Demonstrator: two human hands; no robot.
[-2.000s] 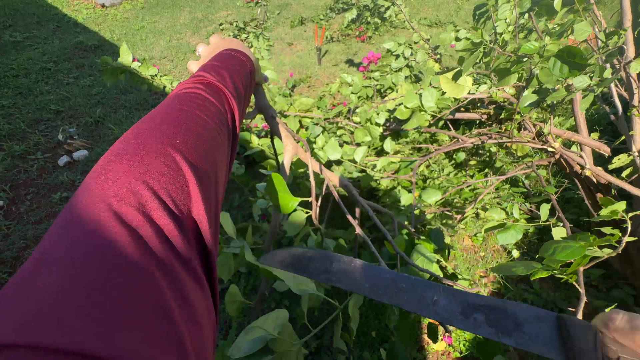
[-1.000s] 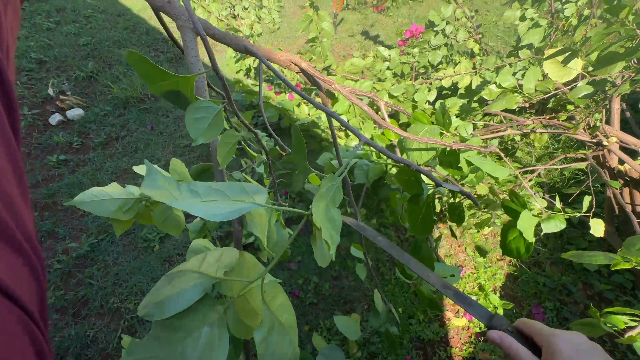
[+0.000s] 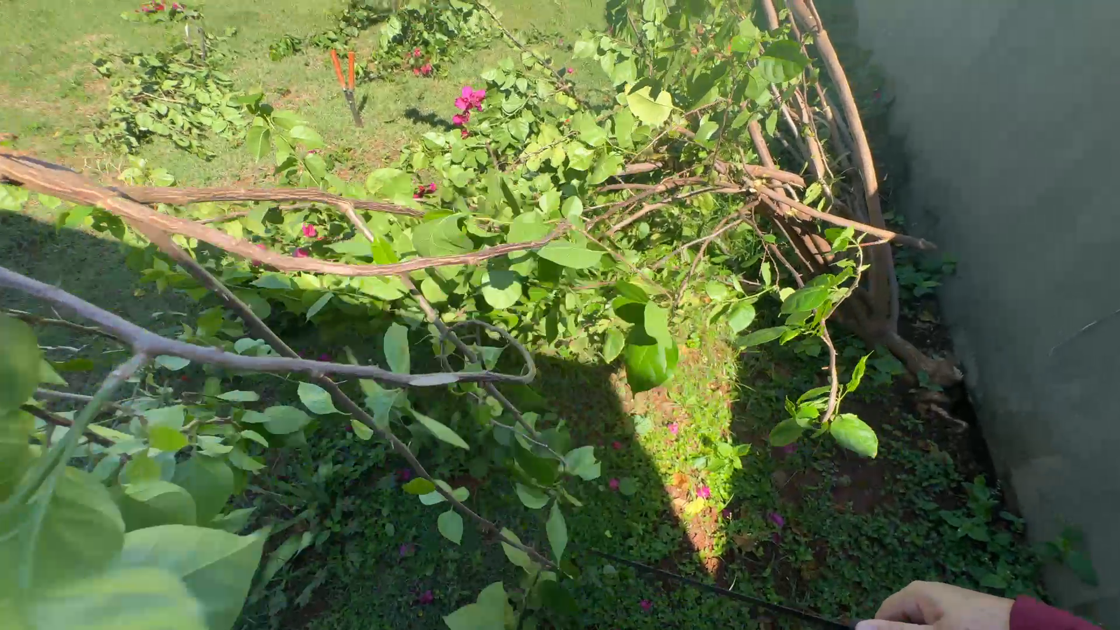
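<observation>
At the bottom right of the head view, my right hand [image 3: 932, 605] grips a machete, its handle mostly below the edge. The thin dark blade [image 3: 700, 584] points left, its far end near the tip of a leafy twig [image 3: 385, 437]. My left hand is out of the picture. Long woody branches [image 3: 262, 255] cross from the left edge, and a smooth grey-brown branch [image 3: 306, 366] with large leaves lies nearest the camera. Behind them spreads a leafy bougainvillea [image 3: 525, 227] with pink flowers [image 3: 469, 101].
On the right stands a grey wall [image 3: 1006, 219], with the shrub's thick stems [image 3: 875, 262] beside it. Orange-handled loppers [image 3: 350, 83] are upright on the lawn at upper left, near a heap of cut branches [image 3: 171, 105]. Low plants and fallen petals cover the shaded ground.
The view has swung right, bringing in the wall. My left arm, reaching out to a branch two seconds ago, has left the picture. The machete now sits lower in view.
</observation>
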